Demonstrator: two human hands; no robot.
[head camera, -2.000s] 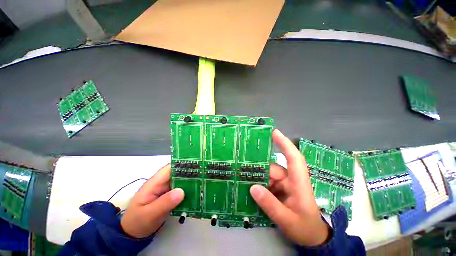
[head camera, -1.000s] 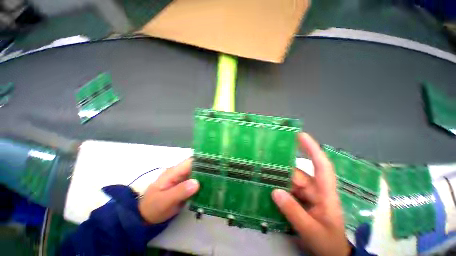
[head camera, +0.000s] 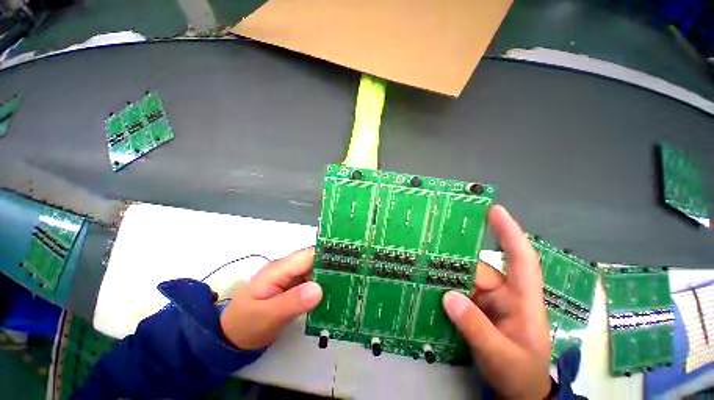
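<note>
A green PCB panel (head camera: 399, 266) is held up in front of me, above the white bench. It shows two rows of three board outlines, a dark band of small parts across its middle, and round black components along its top and bottom edges. My left hand (head camera: 270, 301) grips its left edge, thumb on the front face. My right hand (head camera: 505, 312) grips its right edge, thumb on the lower right face. The fingers behind the panel are hidden.
Two panels (head camera: 640, 320) lie on the bench at right, beside papers (head camera: 697, 324). Other panels lie on the dark conveyor belt (head camera: 258, 117) at left (head camera: 139, 130) and right (head camera: 684, 183). A yellow strip (head camera: 366, 121) and cardboard sheet (head camera: 384, 39) are ahead. Another panel (head camera: 52, 248) is at far left.
The view has shifted, so the bench, strip and cardboard sit further right in the picture. Both hands still hold the panel, which now appears slightly turned clockwise. More of a panel shows at the far left.
</note>
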